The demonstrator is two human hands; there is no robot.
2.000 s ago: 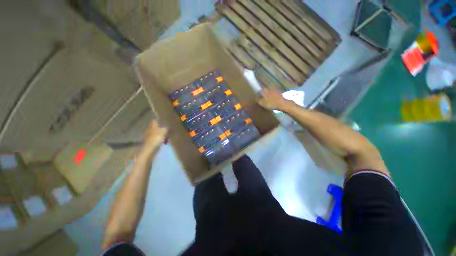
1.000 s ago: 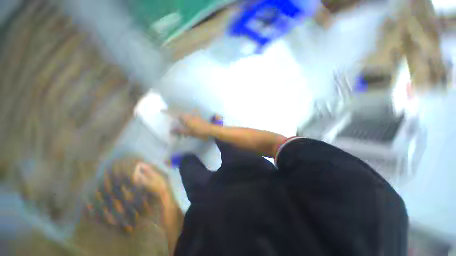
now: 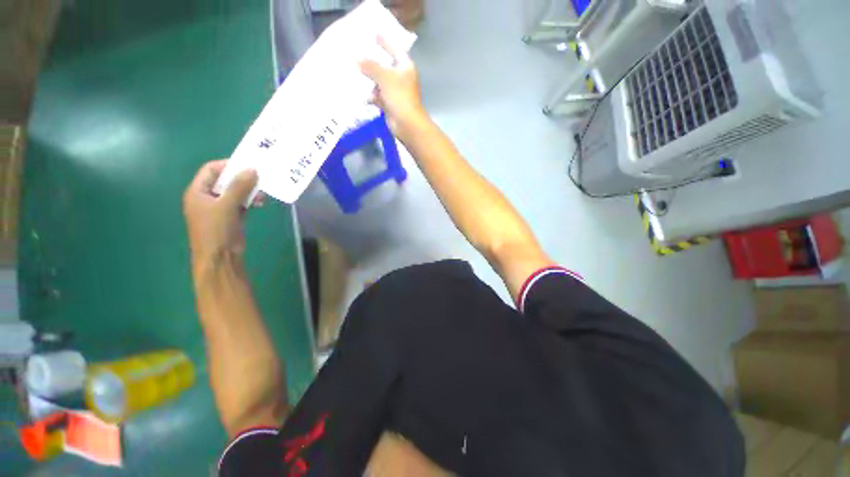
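A long white printed label sheet (image 3: 312, 107) is stretched between my two hands at the upper left, above the edge of the green bench (image 3: 121, 233). Dark print shows near its lower end. My left hand (image 3: 222, 207) grips the lower end, thumb on top. My right hand (image 3: 393, 86) holds the upper end. The fingers behind the sheet are hidden.
A blue plastic stool (image 3: 359, 166) stands behind the sheet. A yellow roll (image 3: 142, 382), a white label roll (image 3: 56, 373) and a red-orange card (image 3: 91, 438) lie on the bench. A white grilled machine (image 3: 690, 93), a red bin (image 3: 757, 252) and cartons (image 3: 797, 373) are at right.
The carton of dark boxes and the pallet have gone out of view as the camera turned to the bench and stool. Both hands now hold the sheet, raised.
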